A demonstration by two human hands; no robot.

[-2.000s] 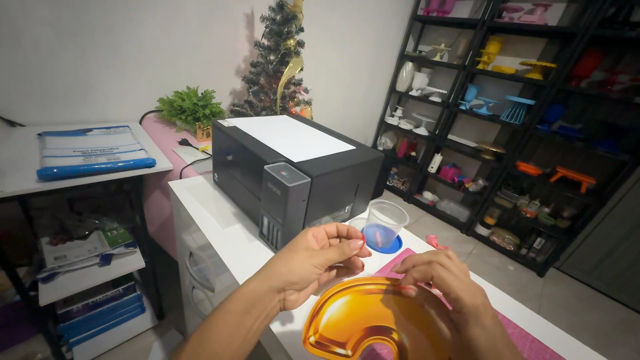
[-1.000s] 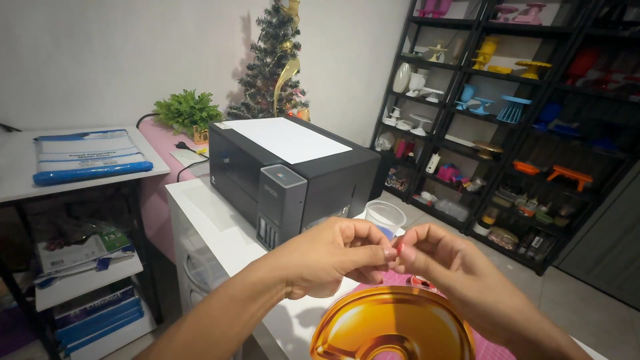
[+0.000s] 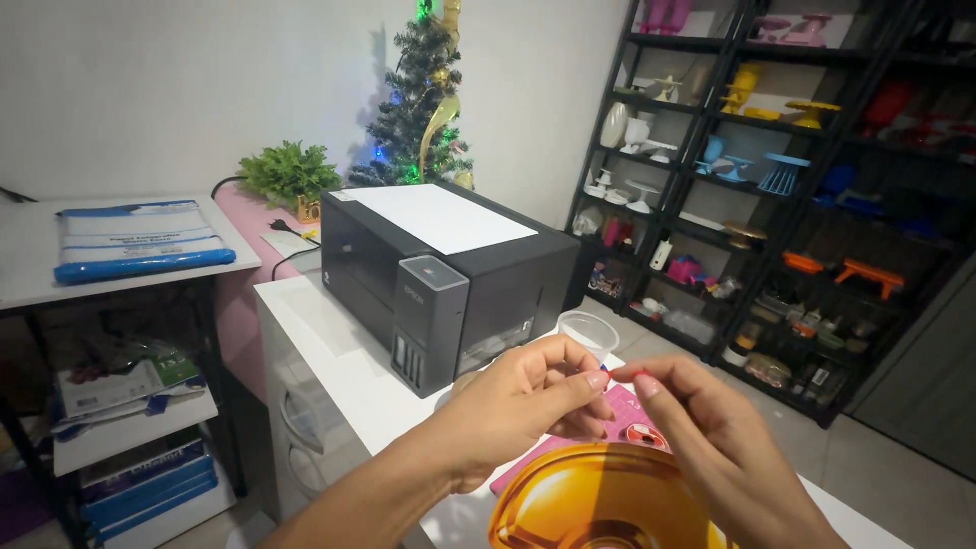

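Observation:
My left hand (image 3: pixel 526 396) pinches a tiny blue and red piece (image 3: pixel 605 369) between thumb and forefinger. Close beside it, my right hand (image 3: pixel 701 427) has its thumb and forefinger together around something small and red (image 3: pixel 640 373), mostly hidden by the fingertips. Below both hands lies a shiny gold curved tray (image 3: pixel 579 488), cut off by the bottom edge of the view. A small round red and white item (image 3: pixel 645 436) rests on a pink cutting mat (image 3: pixel 625 404) behind the tray. Past the fingers stands a clear plastic cup (image 3: pixel 589 334).
A black printer (image 3: pixel 435 282) with a white sheet (image 3: pixel 442 217) on top stands on the white table (image 3: pixel 335 328). Beyond are a green plant (image 3: pixel 290 171), a decorated small Christmas tree (image 3: pixel 415 107) and a black shelf unit (image 3: pixel 675 103). A blue and white packet (image 3: pixel 145 236) lies at left.
Two seconds ago my hands were apart, with the right at the gold tray; they came together above it and now stand slightly apart. The tree's lights have come on.

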